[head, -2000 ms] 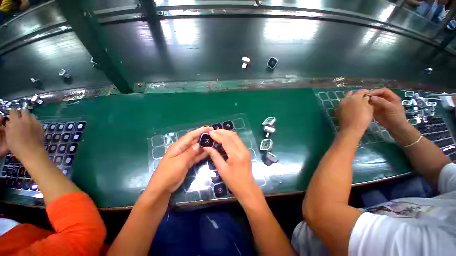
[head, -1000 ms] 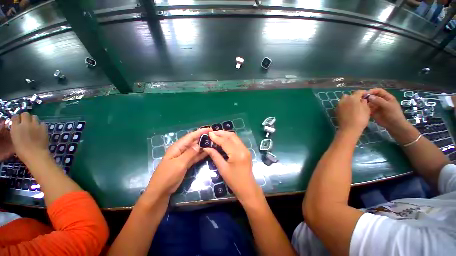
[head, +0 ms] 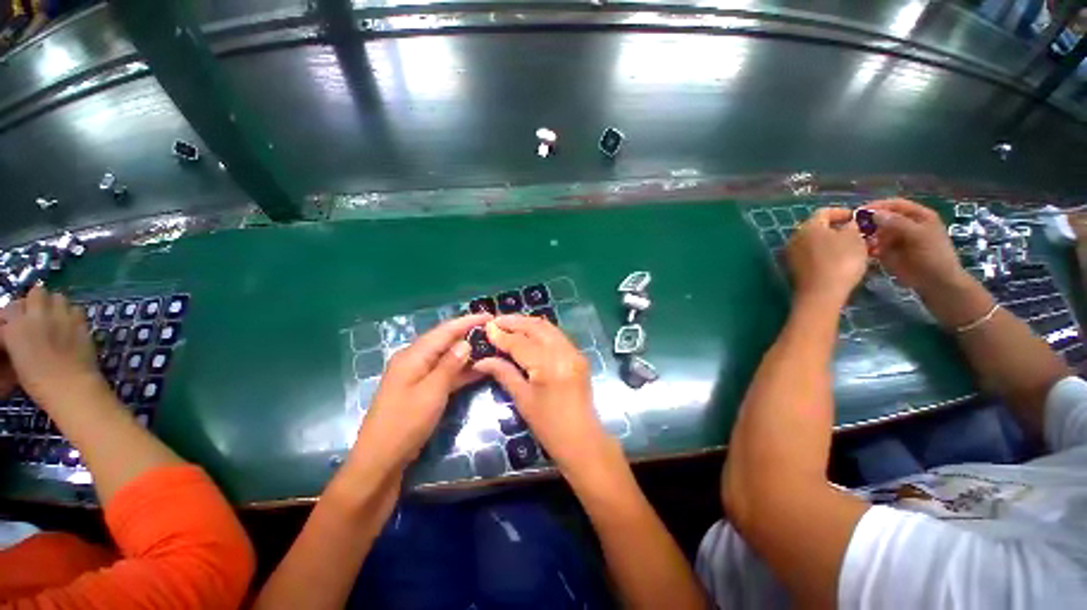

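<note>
A small black watch module [head: 482,344] is held between the fingertips of both hands above the tray. My left hand [head: 417,372] grips its left side. My right hand [head: 546,372] grips its right side, with fingers at its upper and lower edges. Below lies a clear blister tray [head: 366,362] with pale empty cells and several black modules [head: 522,449], some at its top edge and one near the bottom. My hands hide the tray's middle. Right of the tray is a small column of silvery frames [head: 629,340] and pieces with stubs.
The dark conveyor belt [head: 453,143] beyond the bench edge carries a silvery piece [head: 546,142] and a dark square unit [head: 612,142]. A green post [head: 221,119] stands left. Neighbours' arms work at trays on the left [head: 131,441] and right [head: 775,393].
The belt pieces have shifted left. The whole view has moved slightly. The held module has tilted a little between my fingertips. The right neighbour's dark module is now more visible.
</note>
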